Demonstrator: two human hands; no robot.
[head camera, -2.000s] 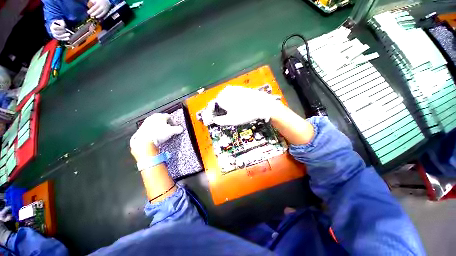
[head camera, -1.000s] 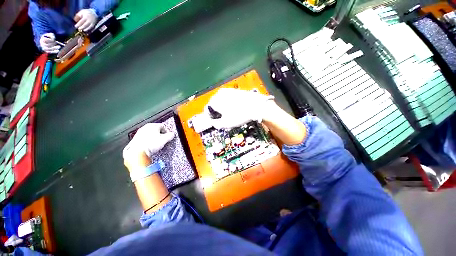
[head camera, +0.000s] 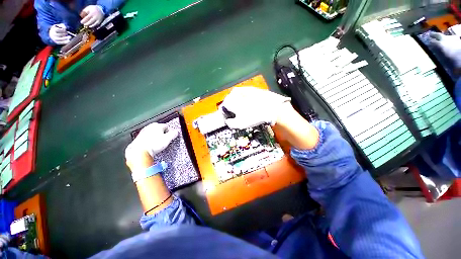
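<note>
A green circuit board lies on the orange fixture, with a pale silver heatsink along its far edge. My right hand, in a white glove, is over the board's far edge beside the heatsink. A small dark thing shows at its fingers; what it is cannot be told. My left hand, gloved with a blue wrist strap, is over the speckled screw tray left of the fixture. Its fingertips are bent together at the tray; any screw between them is too small to see.
A black electric screwdriver with a cable lies right of the fixture. Rows of pale strips lie further right. Red boards with pale strips are at far left. Another gloved person works across the green belt; others' hands show at the picture's edges.
My right hand has moved right along the board's far edge, showing more of the heatsink. My left hand has stayed over the tray. Another person's gloved hand has appeared at upper right.
</note>
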